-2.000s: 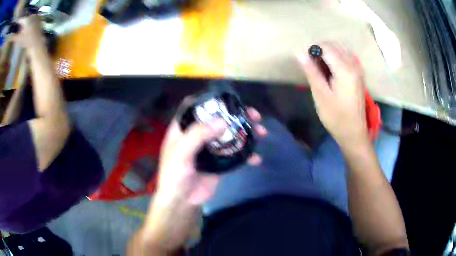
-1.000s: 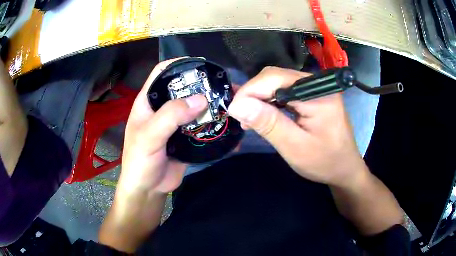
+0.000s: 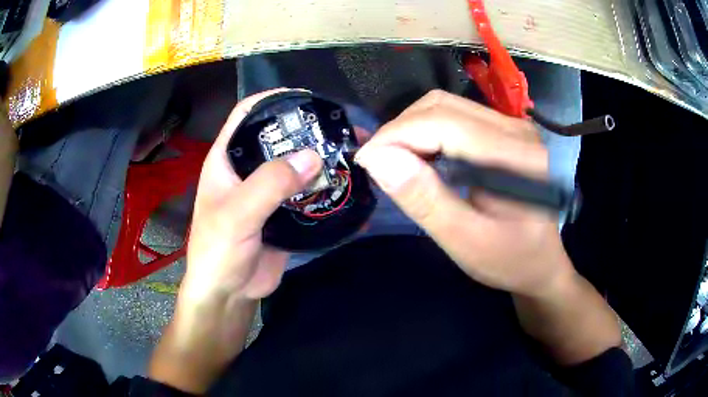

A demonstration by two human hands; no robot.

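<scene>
My left hand holds the round black housing, open side up, over my lap, with the thumb pressed on the circuit board inside. Thin red and other coloured wires curve beside the board's lower end. My right hand holds the hand screwdriver by its dark, blurred handle, which points away to the right. My right fingertips are at the housing's right side, close to the board's edge. The screwdriver tip is too small and covered to tell whether it touches anything.
The cardboard-covered bench edge runs across the top, with orange-yellow tape at left. The red air blow gun hangs at the edge, its dark nozzle pointing right. Clear plastic trays lie top right. A red stool and a person's dark sleeve are at left.
A second ago the screwdriver handle pointed up-right; now it has swung down and lies lower behind my right fingers. Earlier my right hand was over the bench. The housing has barely moved since a second ago.
</scene>
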